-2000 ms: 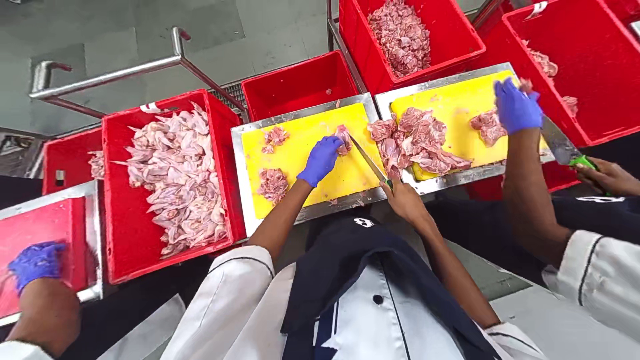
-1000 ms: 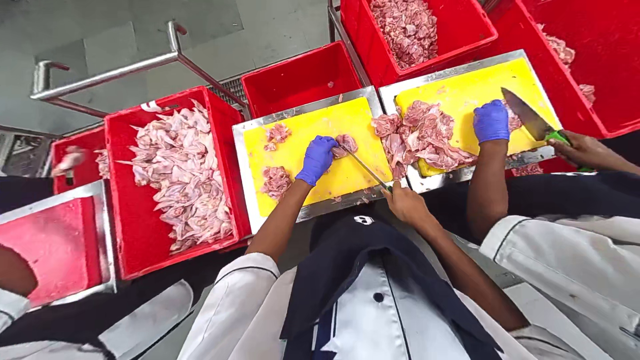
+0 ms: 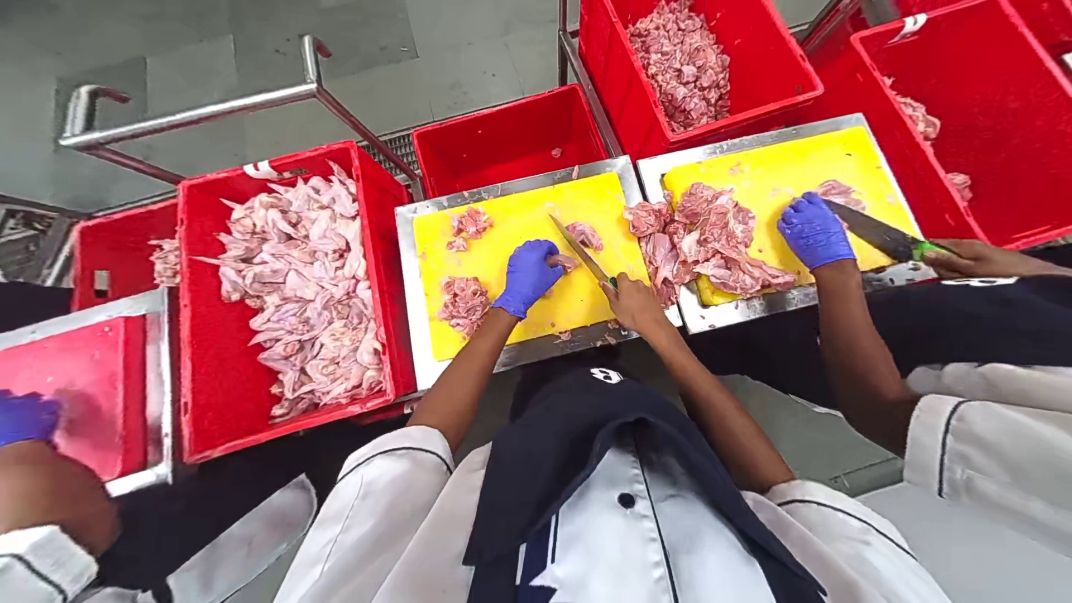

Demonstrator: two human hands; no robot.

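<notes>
My left hand (image 3: 529,275), in a blue-purple glove, holds a small piece of raw meat (image 3: 564,263) at its fingertips over the yellow cutting board (image 3: 536,322). Bare, my right hand (image 3: 635,303) grips a knife (image 3: 582,251), whose blade points up and left across the board. Just beyond the blade lies another meat piece (image 3: 584,235). Cut meat sits in a pile (image 3: 464,306) at the board's lower left, with smaller pieces (image 3: 471,223) at its upper left. Larger raw meat pieces (image 3: 708,239) are heaped on and between this board and the neighbouring one.
A red crate of raw poultry wings (image 3: 306,293) stands at left, a red crate (image 3: 511,142) behind my board. At right, a co-worker's gloved hand (image 3: 814,230) and knife (image 3: 875,230) work over a second yellow board (image 3: 779,180). Another co-worker's gloved hand (image 3: 27,417) is far left.
One second ago my left hand was at the meat piece beyond the blade; it has shifted toward me and now holds another piece. The left co-worker's gloved hand has come back into view.
</notes>
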